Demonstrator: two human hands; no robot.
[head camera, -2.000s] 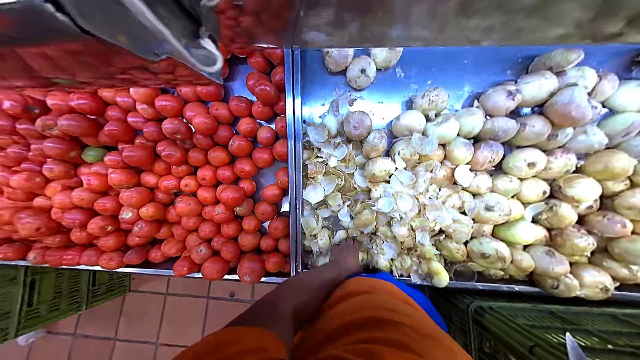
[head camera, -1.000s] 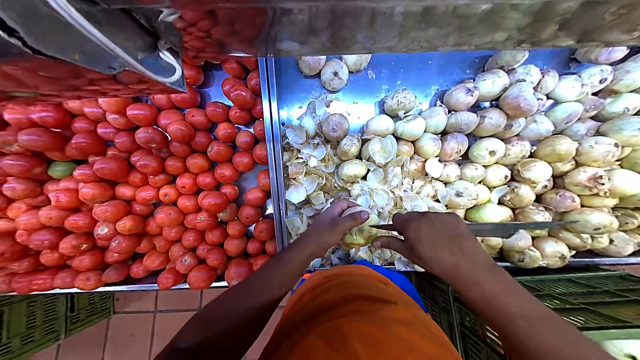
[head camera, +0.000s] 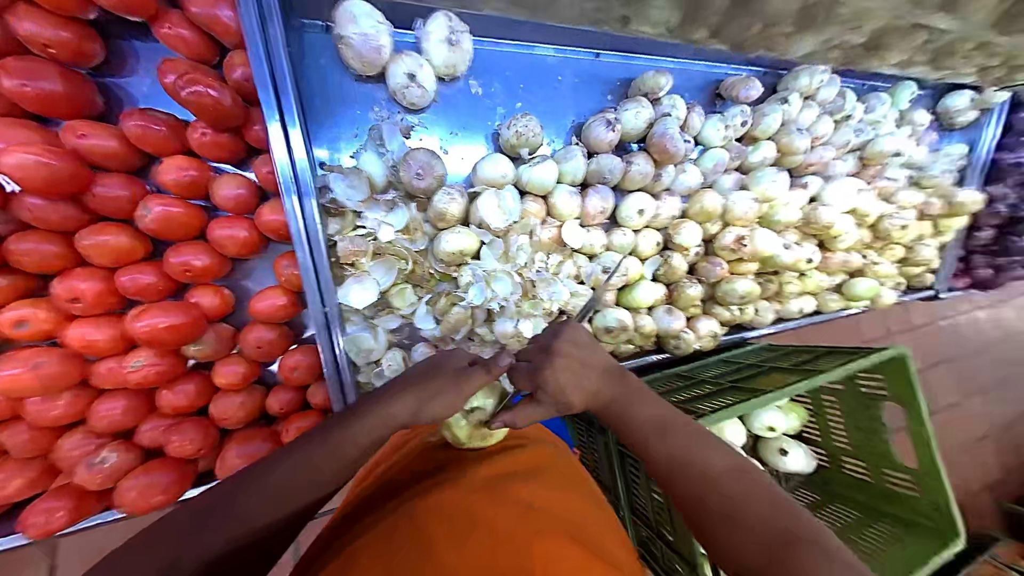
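My left hand (head camera: 456, 382) grips a pale onion (head camera: 472, 420) close to my body, above the front edge of the bin. In my right hand (head camera: 564, 372) is a knife (head camera: 600, 292); its blade points up and to the right, and the thumb rests at the onion. Whether the onion's skin is cut cannot be told. Just beyond both hands lies a heap of loose onion skins (head camera: 488, 280), with a few whole onions among them. A large pile of onions (head camera: 768, 200) fills the right part of the metal bin.
Red tomatoes (head camera: 160, 320) fill the bin on the left, past a metal divider (head camera: 296, 176). A green plastic crate (head camera: 920, 448) with several peeled onions (head camera: 788, 454) stands at the lower right. Red onions (head camera: 996, 216) lie at the far right edge.
Two seconds ago only one hand showed, low at the bin's front edge; one second ago both hands were together at an onion. They are now nearer my body. The view has swung to the right.
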